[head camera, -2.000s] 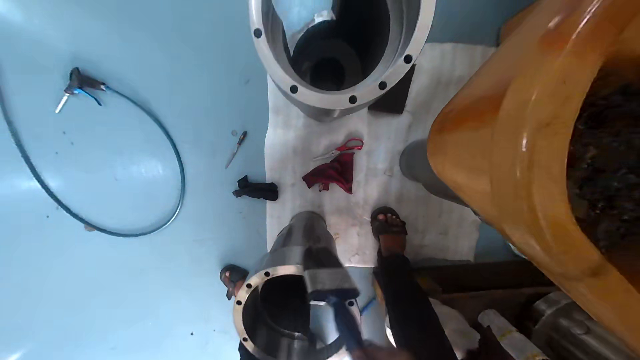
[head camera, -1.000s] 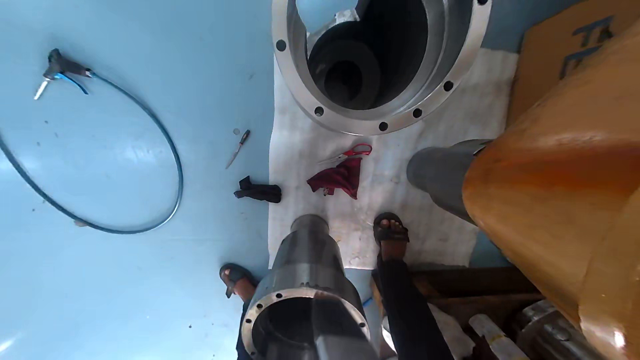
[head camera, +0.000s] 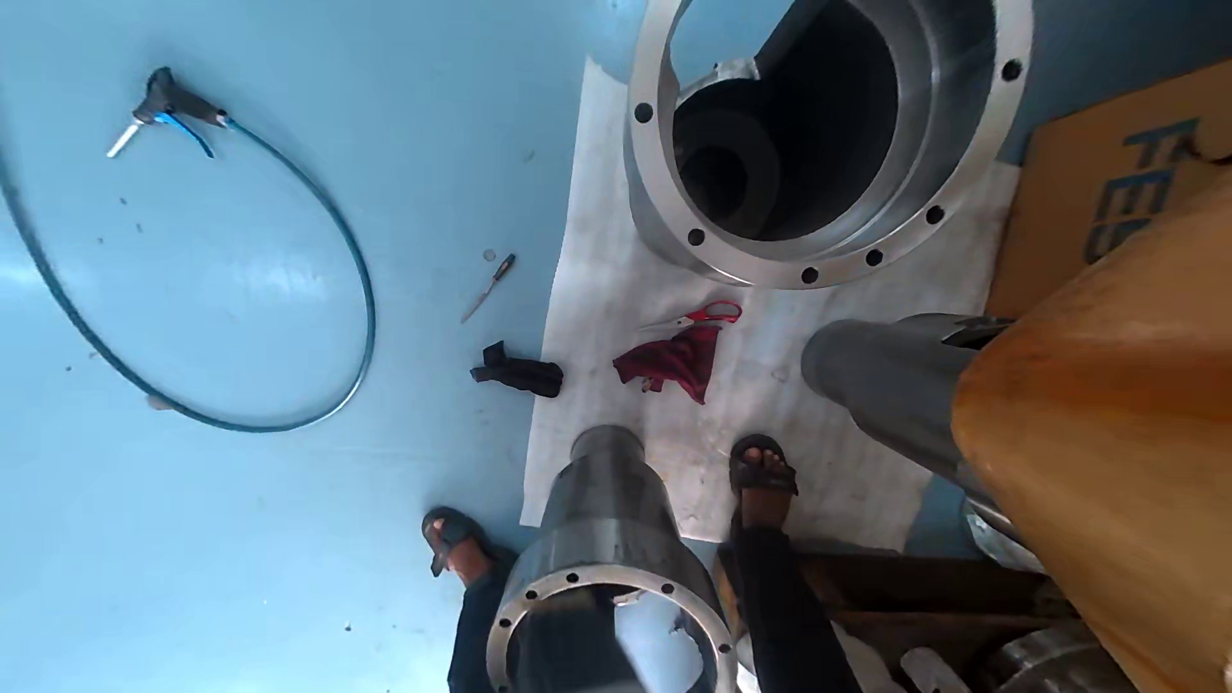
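Neither my left hand nor my right hand is visible. A flanged metal cylinder (head camera: 609, 520) stands between two sandaled feet at the bottom, its bolt-holed rim upward. A dark, blurred object (head camera: 568, 645) lies across its opening; what holds it is hidden. A larger flanged metal housing (head camera: 664, 217) stands at the top. Between them, on a white sheet (head camera: 597, 289), lie red-handled scissors (head camera: 714, 312) and a dark red cloth (head camera: 679, 361). A black cloth (head camera: 520, 372) lies at the sheet's left edge, below a thin dark-handled tool (head camera: 491, 287).
An air blow gun (head camera: 178, 101) with a looping hose (head camera: 361, 260) lies on the blue floor. At right are a large orange-brown object (head camera: 1107, 385), a grey metal cylinder (head camera: 885, 375) and a cardboard box (head camera: 1059, 202) bearing writing. A wooden crate (head camera: 895, 587) holds metal parts.
The blurred object at the lower cylinder has shifted left across the opening. The orange-brown object reaches less far left than two seconds ago. The view has shifted.
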